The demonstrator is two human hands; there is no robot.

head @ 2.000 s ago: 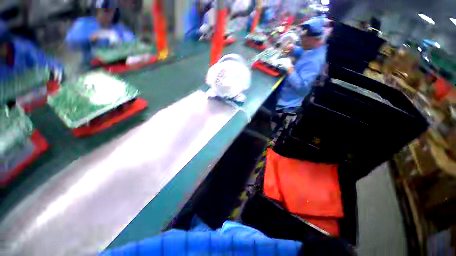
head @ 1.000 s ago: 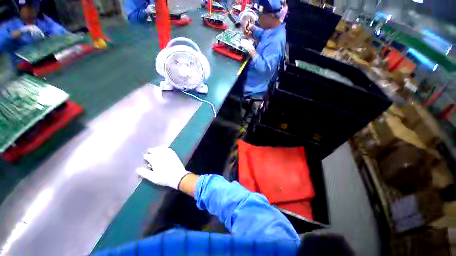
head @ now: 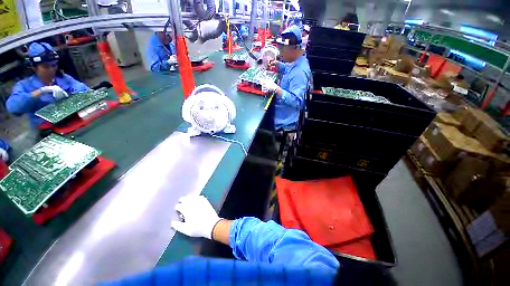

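A long shiny metal sheet (head: pixel 131 192) lies along the front of the green-topped bench. My right hand (head: pixel 197 217), in a white glove, rests palm down on the sheet's front edge. Its thumb and fingers are a little apart, and I see nothing held. My left hand is out of the picture. A green circuit board (head: pixel 47 170) lies flat side up on a red support (head: pixel 72 192) at the left, behind the sheet. A white desk fan (head: pixel 209 111) stands at the sheet's far end, its cord hanging over the bench edge.
Stacked black bins (head: pixel 346 137) stand right of the bench. A lower black bin (head: pixel 386 246) holds red-orange sheets (head: pixel 327 209). One worker (head: pixel 293 84) sits beyond the fan; another (head: pixel 47 84) is across the bench at a second board (head: pixel 72 105). Cardboard boxes (head: pixel 458 137) lie far right.
My right hand came into view and came down on the sheet; it stays there now. The view has swung left and then lifted, showing more of the line and the overhead frame.
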